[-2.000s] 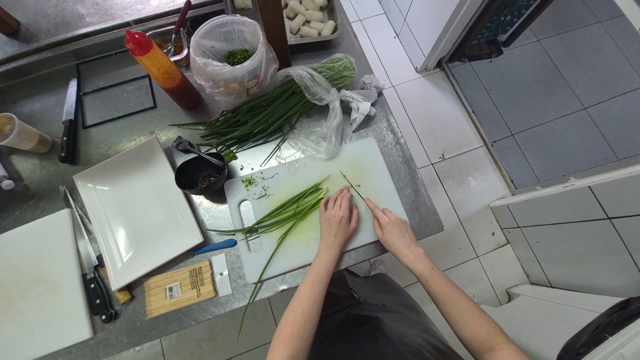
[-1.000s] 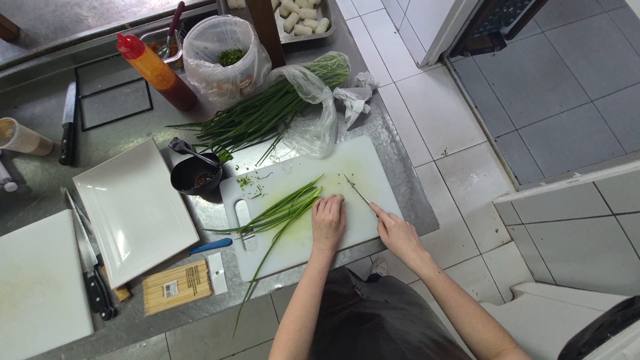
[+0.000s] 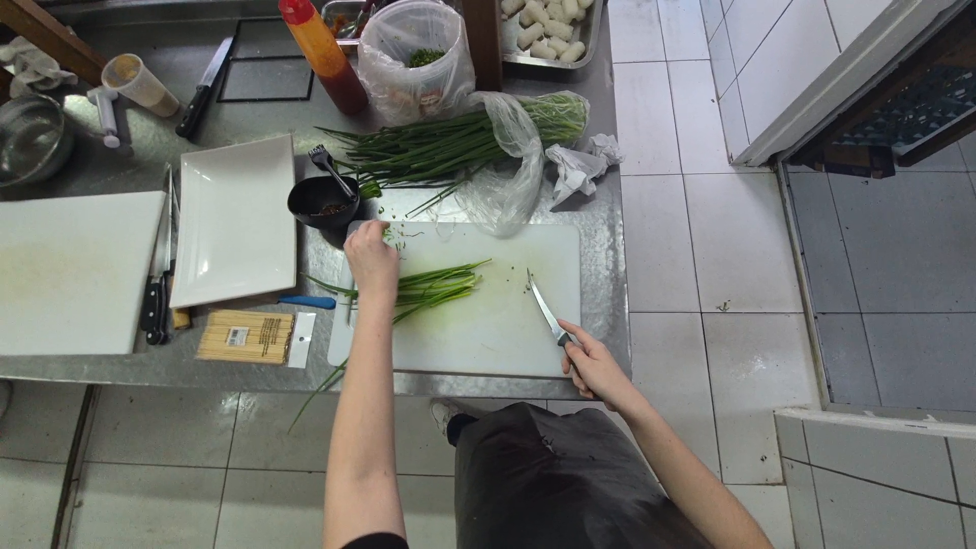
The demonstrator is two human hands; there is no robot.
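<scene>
My right hand (image 3: 595, 364) grips a small kitchen knife (image 3: 543, 303), its blade over the right part of a white plastic cutting board (image 3: 488, 347). A loose bunch of green chives or thin scallions (image 3: 438, 288) lies on the board, with some long leaves hanging past the near edge. Over the board's upper left corner is my left hand (image 3: 374, 258), beside small green scraps and just below a black bowl (image 3: 324, 204) with a black brush. Its fingers are bent, and whether they pinch something is hidden. Behind the board lies a larger green bunch (image 3: 427, 149) partly in clear plastic.
Left of the board are a white rectangular plate (image 3: 235, 221), a pack of wooden skewers (image 3: 248, 337), a blue-handled tool (image 3: 307, 302), more knives (image 3: 156, 297) and another board (image 3: 72, 274). Behind stand a sauce bottle (image 3: 328, 65), a lined tub (image 3: 415, 61) and a metal tray (image 3: 549, 62).
My left hand has left the stalks near the board's middle and moved left to its upper left corner. My right hand still holds the knife at the right side.
</scene>
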